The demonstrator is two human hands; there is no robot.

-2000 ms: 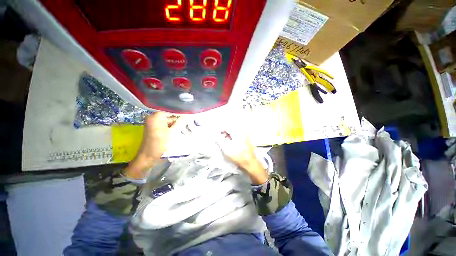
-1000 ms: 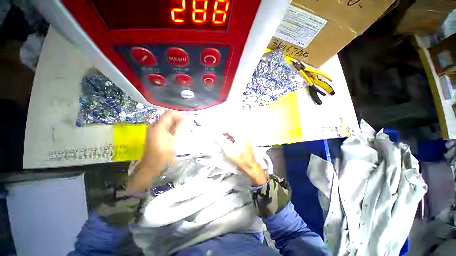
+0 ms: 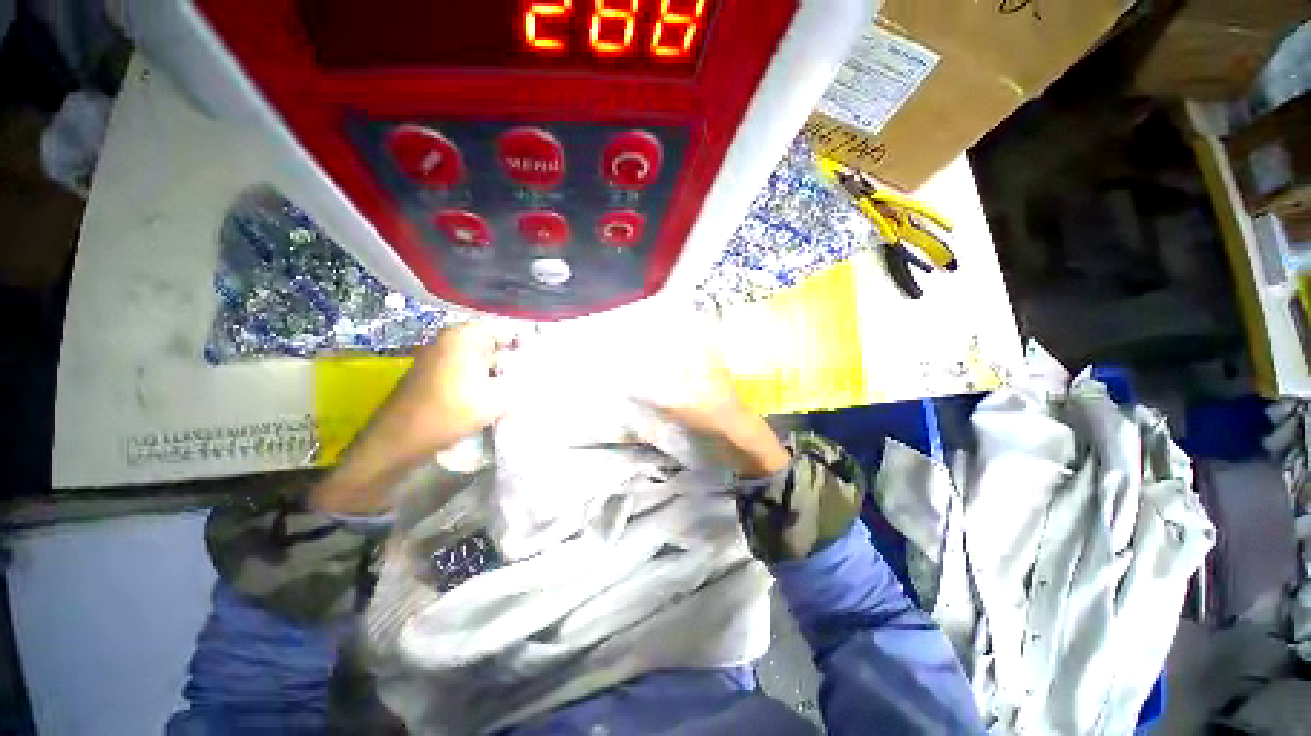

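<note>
An off-white garment [image 3: 590,561] with a dark label lies bunched on my lap, its upper part raised to the table edge under the machine head. The snap button machine [image 3: 532,187], with a red and black panel reading 288, hangs over it. My left hand [image 3: 439,403] is at the garment's upper left, its fingertips just below the head. My right hand [image 3: 712,396] is on the garment's upper right, its fingers washed out by lamp glare. The die and punch are lost in glare. Small shiny button caps [image 3: 295,288] lie left of the head.
Silvery-blue snap pieces [image 3: 791,230] are heaped right of the head. Yellow-handled pliers [image 3: 899,230] lie by a brown carton [image 3: 978,72]. Yellow tape [image 3: 798,338] crosses the table's front. A blue crate [image 3: 920,424] heaped with pale garments [image 3: 1064,546] stands right. A white surface [image 3: 137,618] is at lower left.
My left hand has moved from the button caps' edge to the garment under the head. The garment's upper part has come up toward the head, and my right forearm has shifted slightly right.
</note>
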